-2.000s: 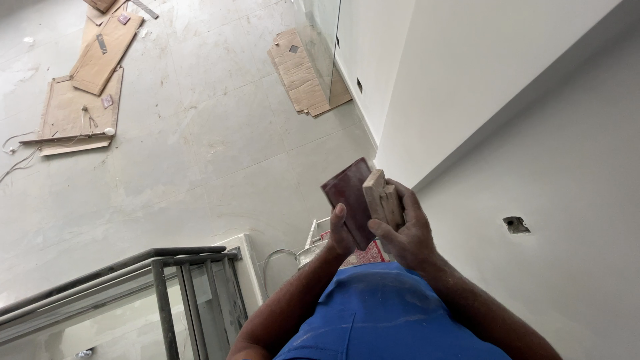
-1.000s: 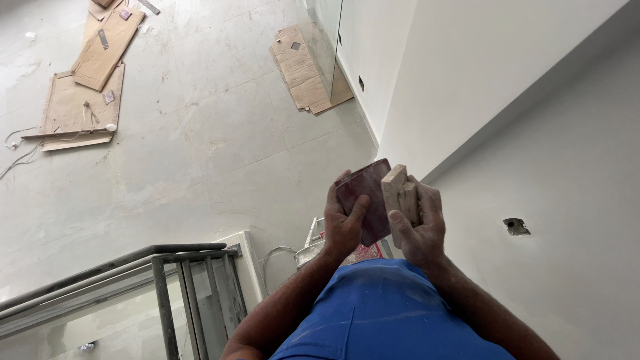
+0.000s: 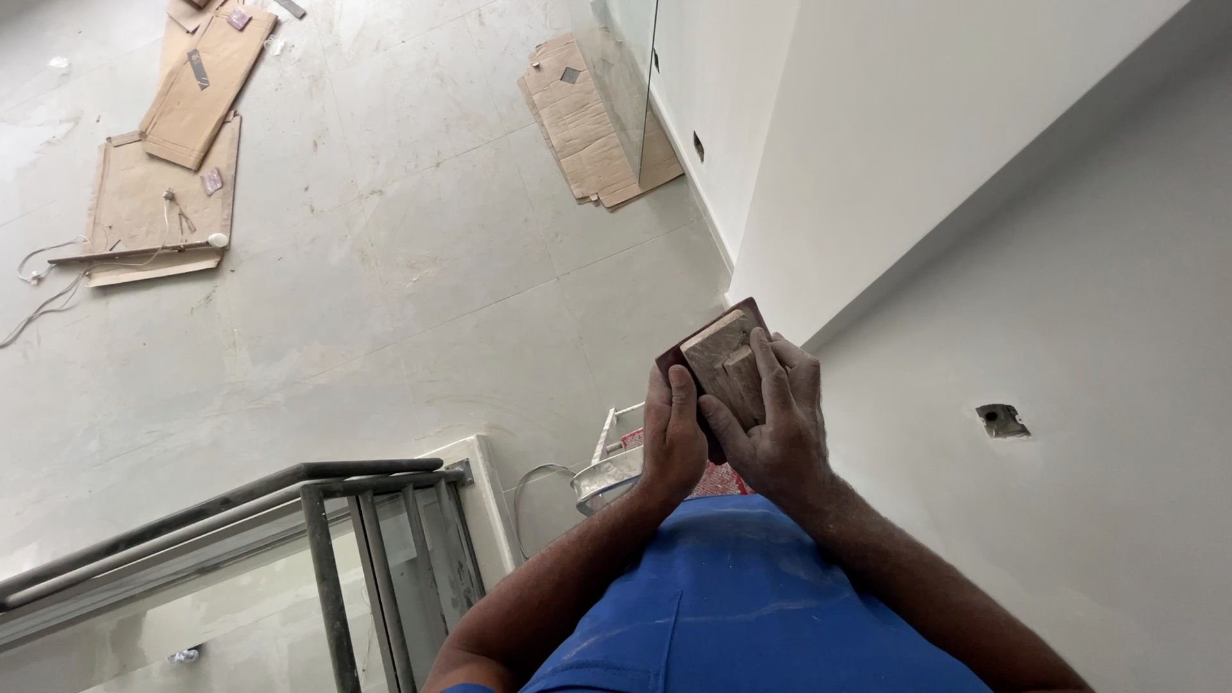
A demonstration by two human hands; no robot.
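Observation:
Just above my blue shirt, both hands are together around a wooden block [image 3: 717,351] with a smaller raised wooden piece on it. A dark reddish-brown sheet, apparently sandpaper [image 3: 671,358], lies flat under the block and shows past its edges. My left hand [image 3: 676,428] grips the sheet along its left edge, thumb on top. My right hand [image 3: 784,414] holds the block from the right, its thumb and fingers on the wood. Pale dust coats the fingers. The underside of the sheet is hidden.
Below me a ladder's top [image 3: 611,476] shows beside a red surface. A metal railing [image 3: 322,472] stands at lower left. The white wall at right has an open electrical box [image 3: 1002,421]. Cardboard sheets [image 3: 602,144] lie on the tiled floor beside a glass panel [image 3: 626,77].
The wooden block, earlier apart from the dark sheet at its right, now lies on top of it. My hands have come closer together.

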